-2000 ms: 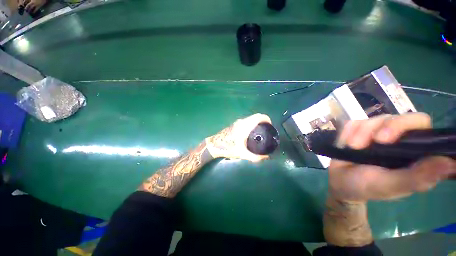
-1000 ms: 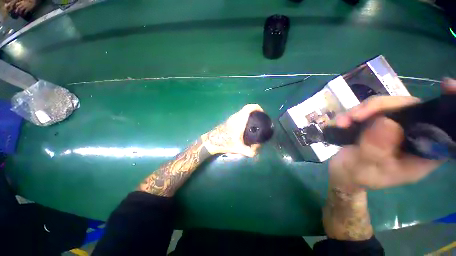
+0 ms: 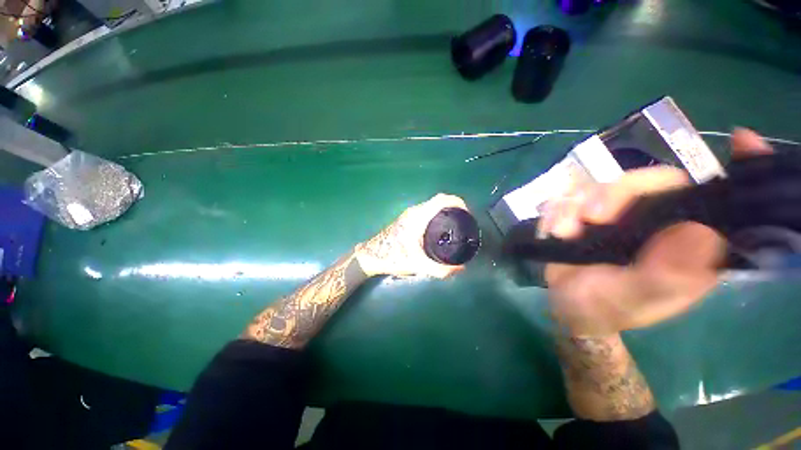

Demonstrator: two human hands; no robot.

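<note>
My left hand (image 3: 402, 243) is wrapped around a black cylindrical unit (image 3: 452, 235), its round dark end with a small centre hole facing up towards the camera. My right hand (image 3: 628, 255) is blurred and grips the black electric screwdriver (image 3: 650, 224). The tool's narrow end points left towards the unit and is apart from it. The bit cannot be made out. The tool and hand cover part of the pale-grey and black screw feeder (image 3: 549, 189), and its pickup mechanism is hidden.
Two black cylindrical units stand or lean at the back, one tilted (image 3: 484, 47) and one beside it (image 3: 540, 63). A thin dark rod (image 3: 505, 149) lies by the feeder. A clear bag of small parts (image 3: 88, 190) and a blue box (image 3: 22, 235) are at left.
My right hand and the screwdriver have moved left, off the feeder's front towards the held unit. The left hand has barely moved. The units at the back have shifted right, and another has appeared beside them.
</note>
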